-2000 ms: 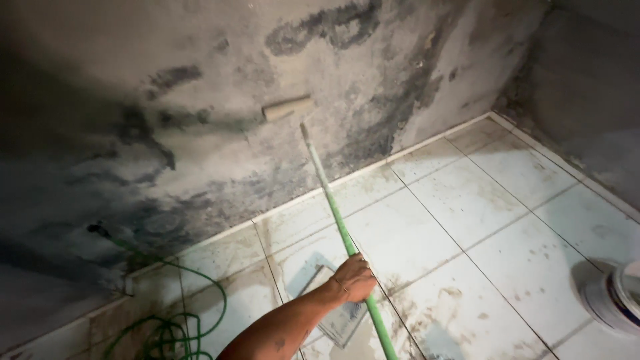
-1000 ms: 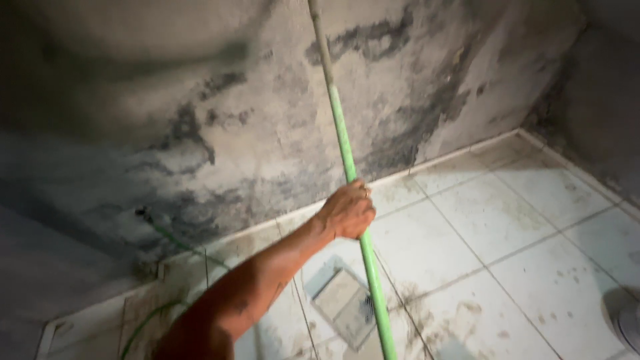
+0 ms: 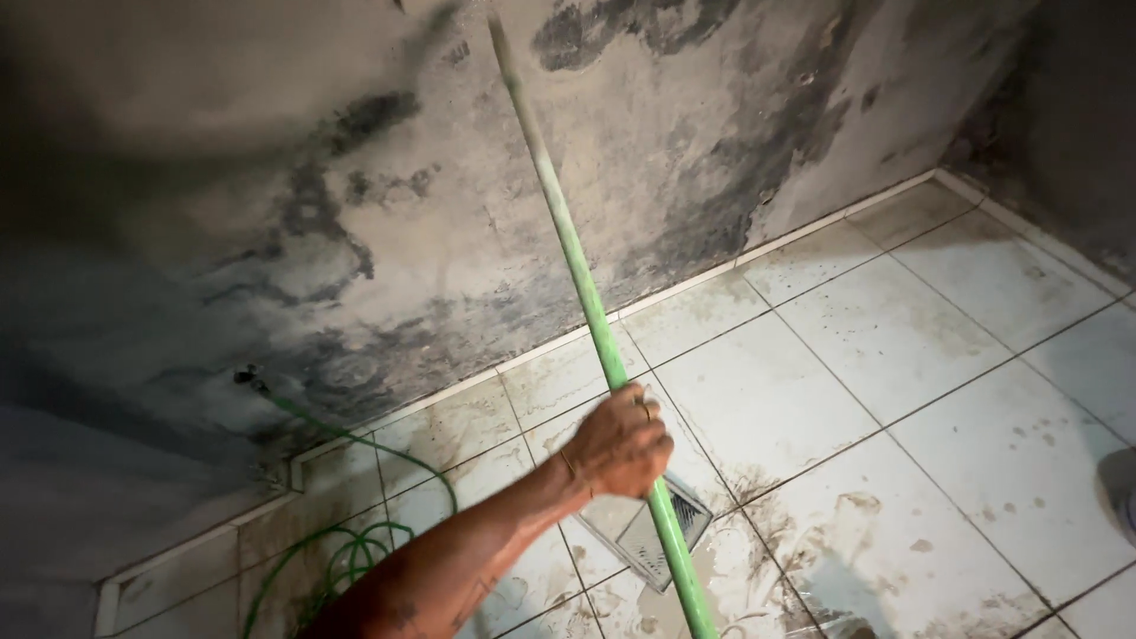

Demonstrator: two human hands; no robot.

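My left hand, a ring on one finger, is closed around a long green pole just below the middle of the view. The pole slants up and to the left in front of a stained, patchy wall; its upper part is pale and worn. Its top end is near the upper edge of the view, and no roller shows there. The lower end runs out of the bottom of the view. My right hand is not in view.
A green hose runs from a wall tap to a coil at lower left. Beneath the pole, a metal floor drain grate lies among dirty white tiles. Part of a round object shows at the right edge.
The roller on the wall two seconds ago is out of view now. The pole rose, and now its top end shows again near the upper edge. My left hand has kept its hold.
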